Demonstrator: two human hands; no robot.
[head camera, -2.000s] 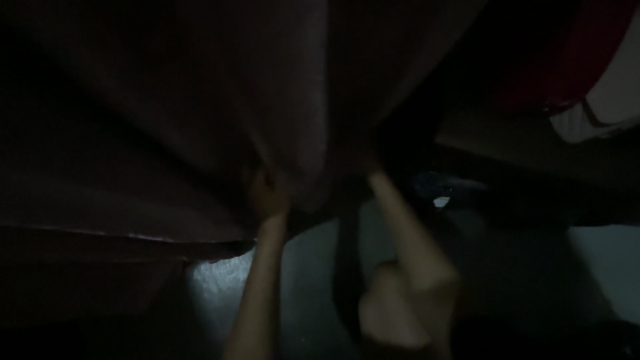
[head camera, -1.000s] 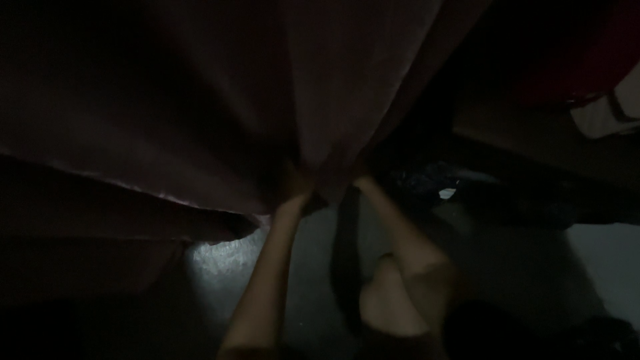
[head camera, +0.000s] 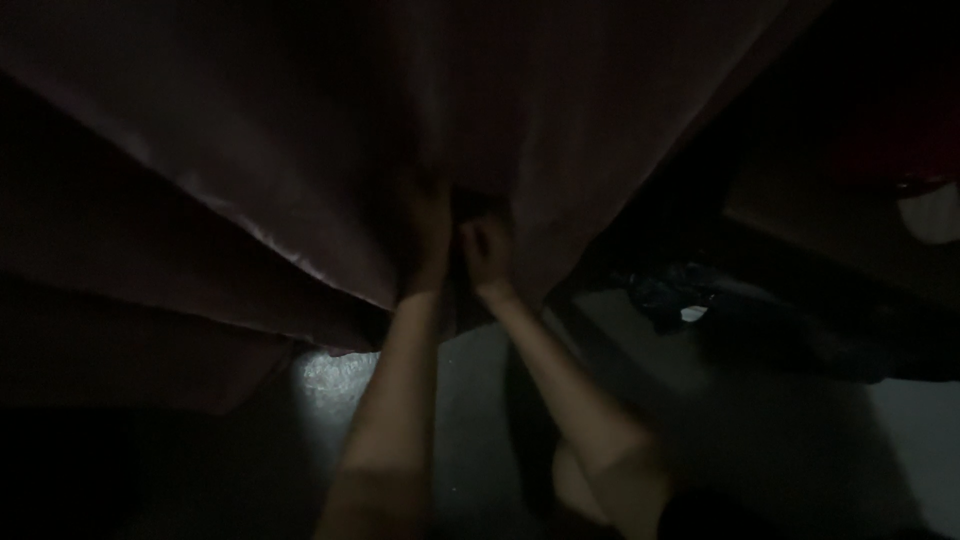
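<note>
A large dark curtain-like fabric (head camera: 285, 150) hangs in folds over the upper and left part of the head view. My left hand (head camera: 424, 232) lies against its folds at the centre, dim and blurred, so its fingers cannot be made out. Just to the right, my right hand (head camera: 487, 251) is at the fabric too, its fingers bent; whether cloth is pinched in them is too dark to tell. A dark gap in the folds lies between the two hands.
Below the cloth is a grey floor (head camera: 472, 420) with a bright patch of light at left. Dark crumpled plastic-like material (head camera: 660, 292) lies to the right, with a small white piece (head camera: 694, 313) on it. A red thing (head camera: 900, 142) is at the right edge.
The hands, lower at the fabric's gathered bottom a second ago, are now further up among the folds. The cloth between them has spread wider.
</note>
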